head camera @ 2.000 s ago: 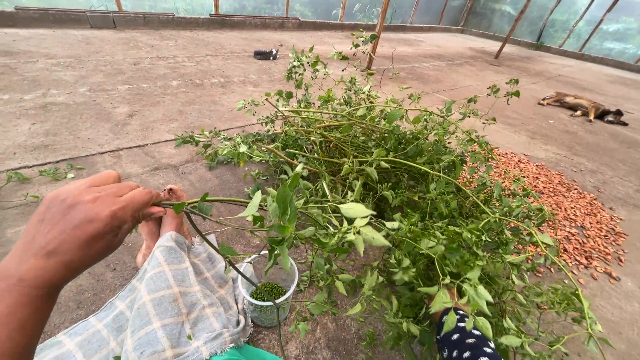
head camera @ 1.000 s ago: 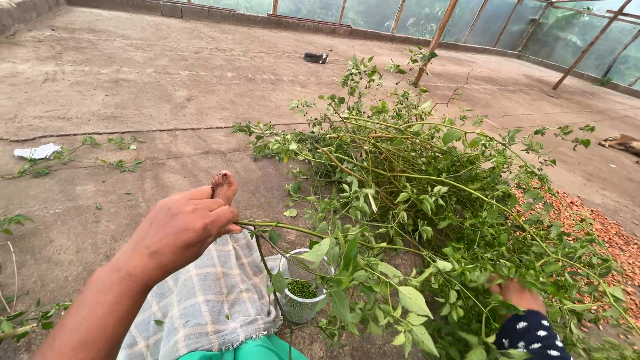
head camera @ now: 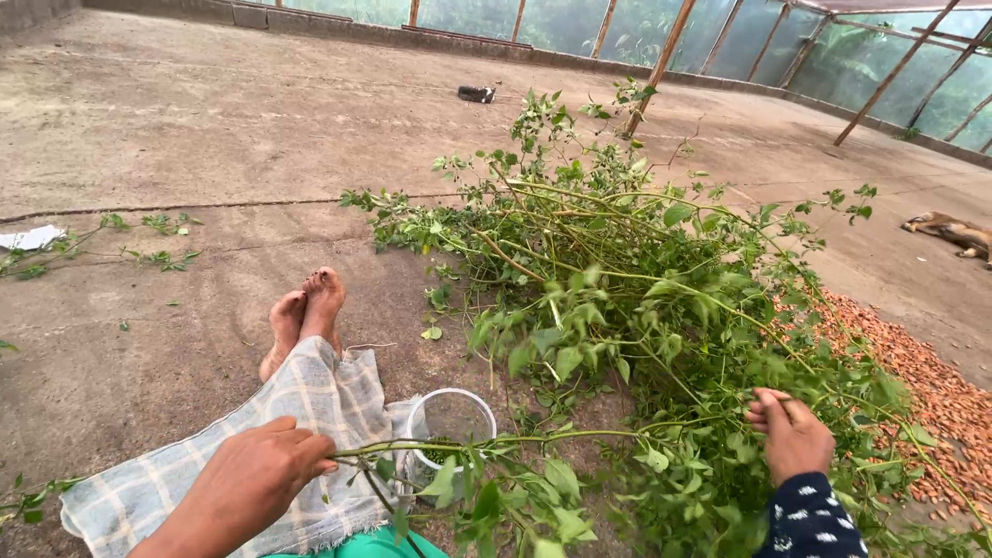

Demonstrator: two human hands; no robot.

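Note:
My left hand (head camera: 267, 473) is closed around the cut end of a long green leafy branch (head camera: 542, 439), which runs to the right across a clear plastic bucket (head camera: 452, 393) holding small green berries or pods. My right hand (head camera: 794, 438), in a dark patterned sleeve, is at the branch's far leafy part with its fingers pinched together; whether they grip a stem is not plain. A large heap of leafy cut branches (head camera: 620, 271) lies on the floor beyond and beside the right hand. A checked cloth (head camera: 302, 411) covers my legs.
Reddish-brown beans or seeds (head camera: 922, 387) are spread on the concrete at the right. A dog (head camera: 949, 232) lies farther right. Small sprigs (head camera: 163, 257) and a white scrap (head camera: 31, 237) are at the left. A dark object (head camera: 477, 94) and leaning wooden poles (head camera: 663, 66) stand farther back.
The view has shifted somewhat. The right hand, hidden among leaves two seconds ago, now shows at the branch. The left hand keeps its hold on the stem.

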